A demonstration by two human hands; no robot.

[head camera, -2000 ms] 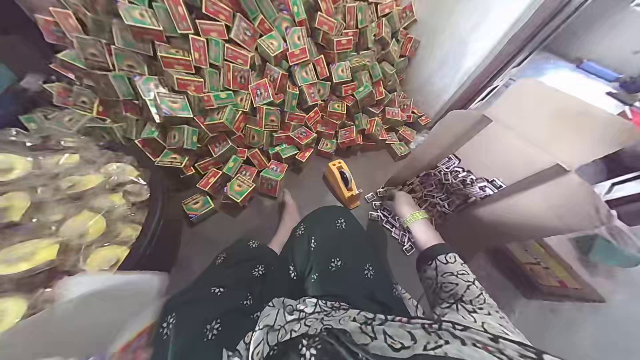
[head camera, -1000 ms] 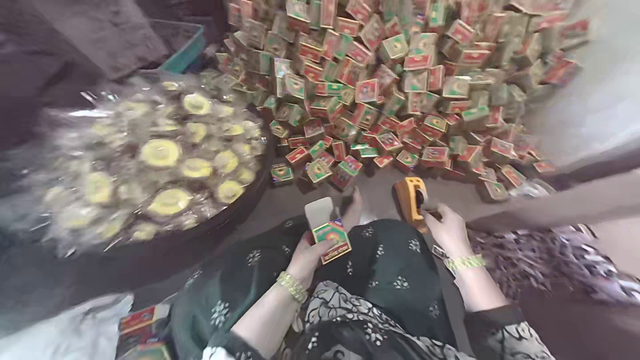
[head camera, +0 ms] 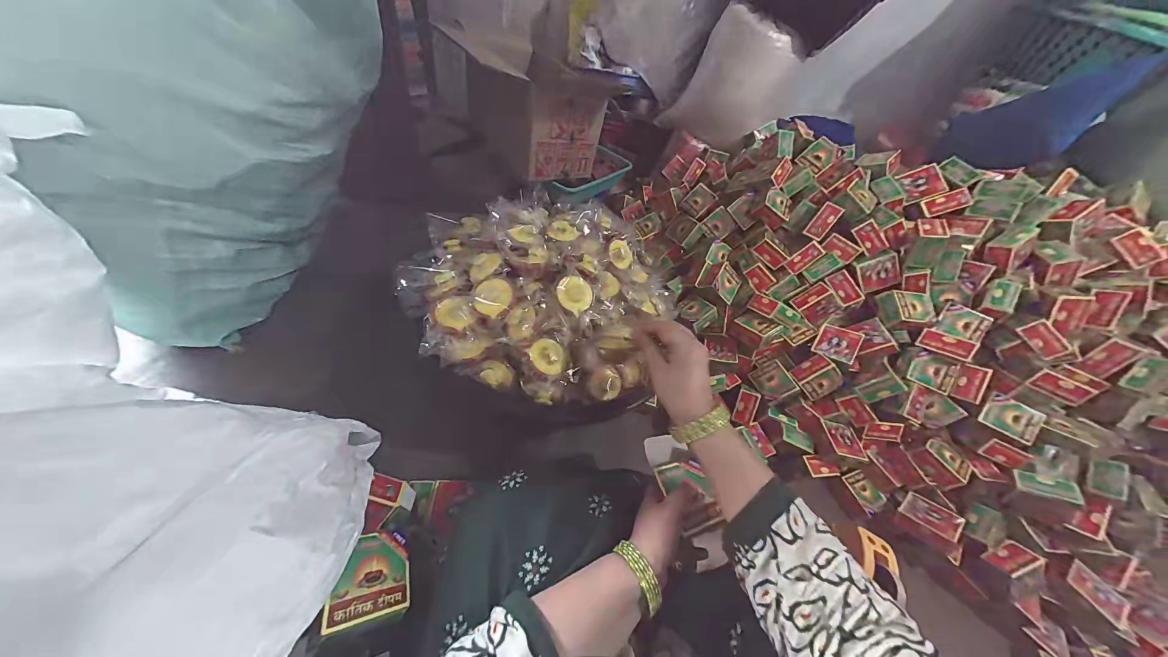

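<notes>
My left hand (head camera: 659, 529) holds a small printed cardboard box (head camera: 684, 482), its white flap raised, above my lap. My right forearm crosses over that box. At the right edge of a heap of yellow-topped items in clear plastic wrappers (head camera: 547, 356), my right hand (head camera: 677, 365) touches the wrappers with its fingertips; whether it grips one cannot be told. The heap sits in a dark round container. A yellow-orange tape dispenser (head camera: 878, 555) lies on the floor right of my right sleeve, partly hidden.
Many red and green small boxes (head camera: 931, 365) are piled on the right. More printed boxes (head camera: 370, 579) lie by my left leg. White sacking (head camera: 164, 520) and a large pale green sack (head camera: 201, 164) stand left. Behind are a cardboard carton (head camera: 547, 119) and a turquoise basket (head camera: 593, 185).
My right hand has left the tape dispenser and moved to the wrapped items. My left hand still holds the small box it held one second ago. The view has swung left.
</notes>
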